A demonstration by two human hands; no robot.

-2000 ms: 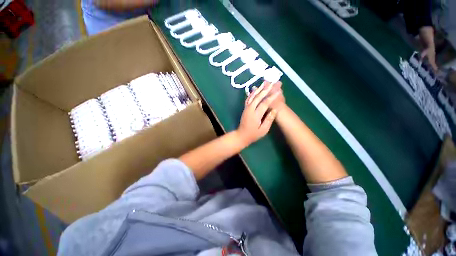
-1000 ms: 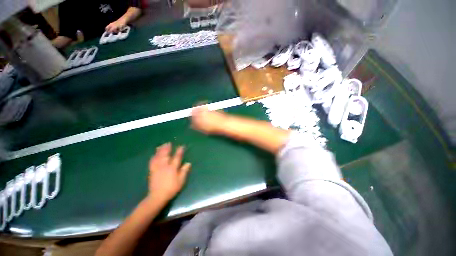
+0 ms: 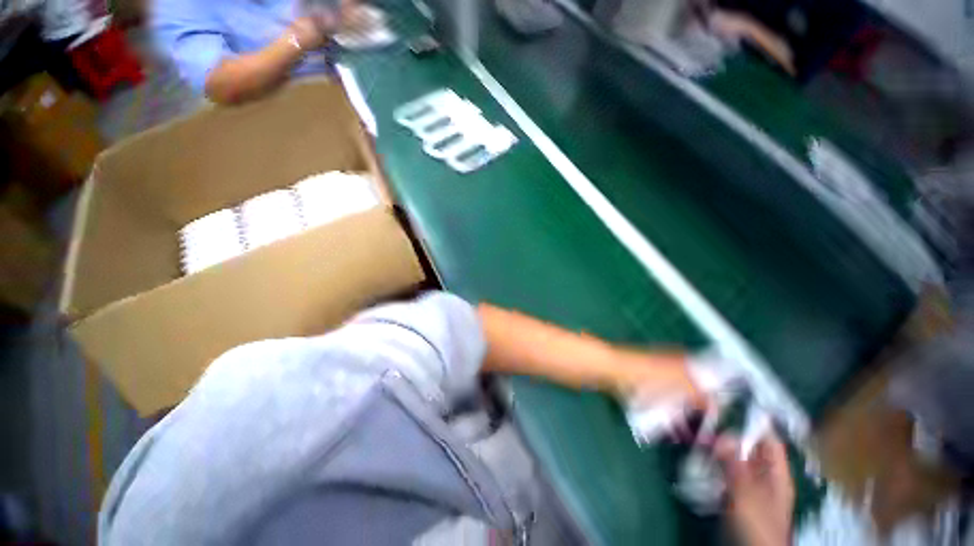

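Both hands are low at the right of the view, close together over the green bench, and blurred. My left hand (image 3: 664, 382) is closed around white loop-shaped housings (image 3: 649, 418), which show on both sides of it. My right hand (image 3: 760, 480) is just below and right of it, with a white piece at its fingertips; its exact shape is too blurred to tell. Another white piece (image 3: 701, 476) shows between the hands. A short row of white housings (image 3: 457, 130) lies side by side farther up the bench.
A large open carton (image 3: 251, 309) stands at the bench's left edge, with packed white housings (image 3: 272, 222) inside. A person in a blue sleeve (image 3: 192, 43) handles white parts at the bench's far end. A white strip (image 3: 598, 203) runs along the green surface. Another person's arm is at upper right.
The view has swung back left to the carton. My hands, apart and seemingly empty a second ago, are now close together with white parts. The row on the bench is shorter than two seconds ago.
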